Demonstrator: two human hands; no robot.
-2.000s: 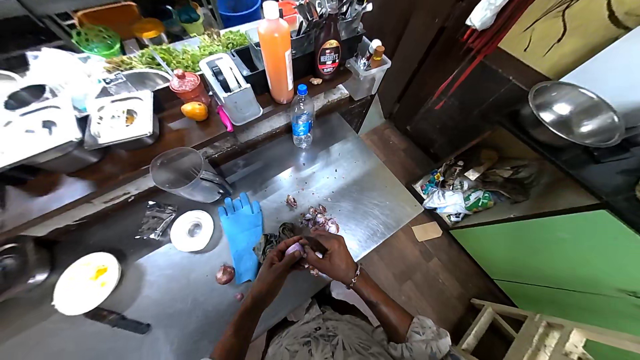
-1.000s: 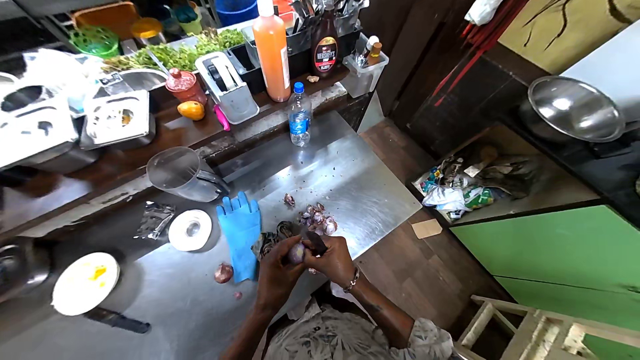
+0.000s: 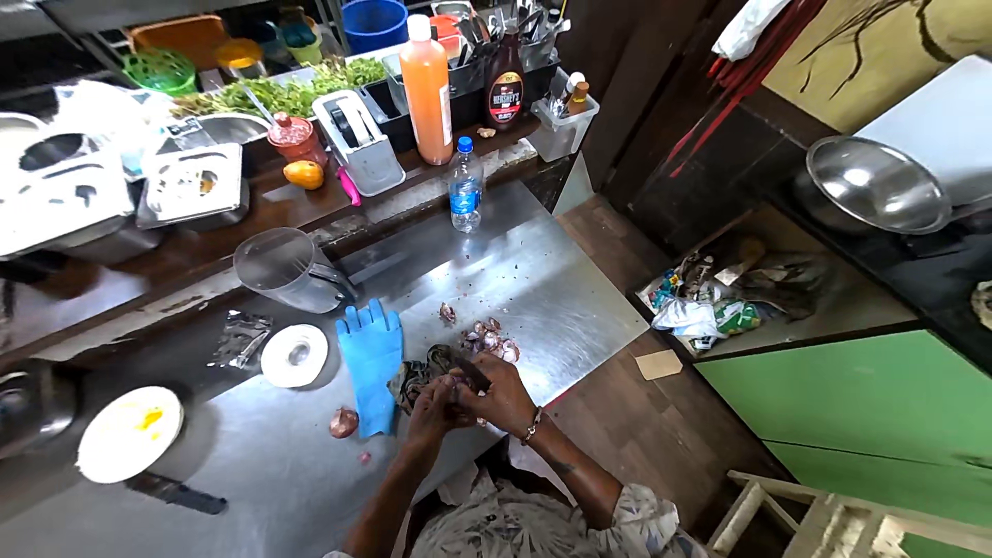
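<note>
My left hand (image 3: 440, 404) has its fingers closed around a small onion, mostly hidden between both hands. In my right hand (image 3: 498, 391) is a knife with a dark blade (image 3: 471, 372), its fingers also against the onion. A dark crumpled cloth (image 3: 418, 376) lies just beyond my left hand. Onion peelings (image 3: 490, 339) are heaped on the steel table (image 3: 573, 310) beyond my right hand. A whole onion (image 3: 343, 422) rests left of a blue rubber glove (image 3: 372, 364), with a small pink piece (image 3: 364, 458) nearer me.
A clear jug (image 3: 283, 267), a water bottle (image 3: 466, 186) and a white lid-like disc (image 3: 294, 356) stand or lie on the table. A plate with yellow residue (image 3: 130, 434) and a black-handled utensil (image 3: 177, 492) are at the left. A raised shelf (image 3: 271, 209) holds bottles, trays and greens.
Both hands still work close together over the same spot. The dark blade and my fingers have shifted slightly around the onion, which is now more hidden than one second ago.
</note>
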